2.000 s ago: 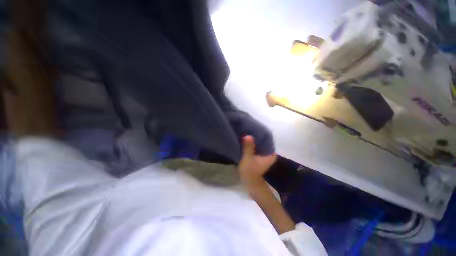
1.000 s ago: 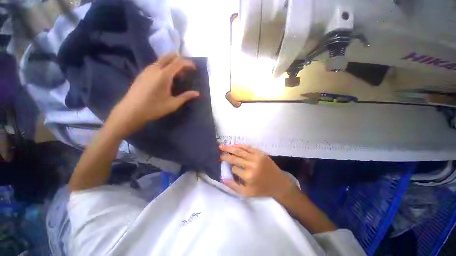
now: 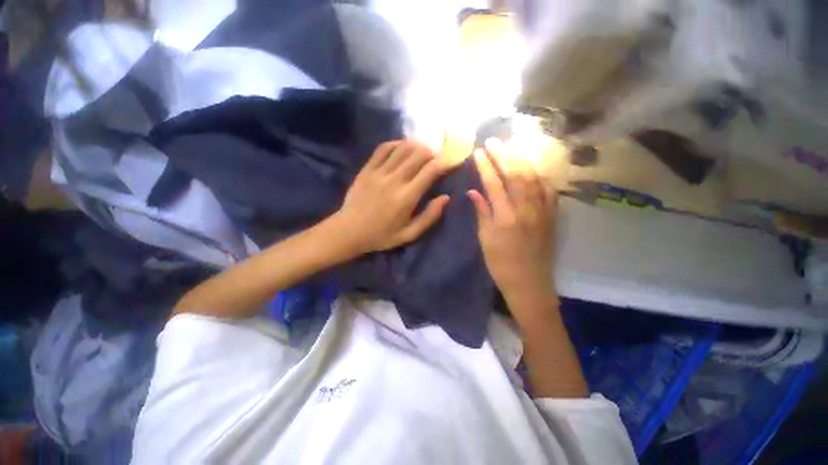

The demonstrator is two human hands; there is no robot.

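Note:
A dark navy panel (image 3: 445, 272) lies over the machine table's front edge and hangs towards my lap, its far end at the bright needle area. My left hand (image 3: 390, 195) lies on the cloth with fingers spread, left of the needle. My right hand (image 3: 517, 213) rests on the panel's right side, fingertips near the presser foot. Whether either hand pinches the cloth is unclear. The off-white sewing machine (image 3: 635, 82) is blurred at the right. Lamp glare hides the needle.
Thread snips (image 3: 617, 195) lie on the bed's front edge, right of my right hand. Bunched pale and dark cloth (image 3: 209, 82) fills the table's left side. The white table edge (image 3: 672, 272) runs right. A blue plastic basket (image 3: 685, 386) stands below it.
Both hands and the dark panel have moved right and away from me, up to the needle area. My right hand has left the table's front edge. The view has shifted and tilted.

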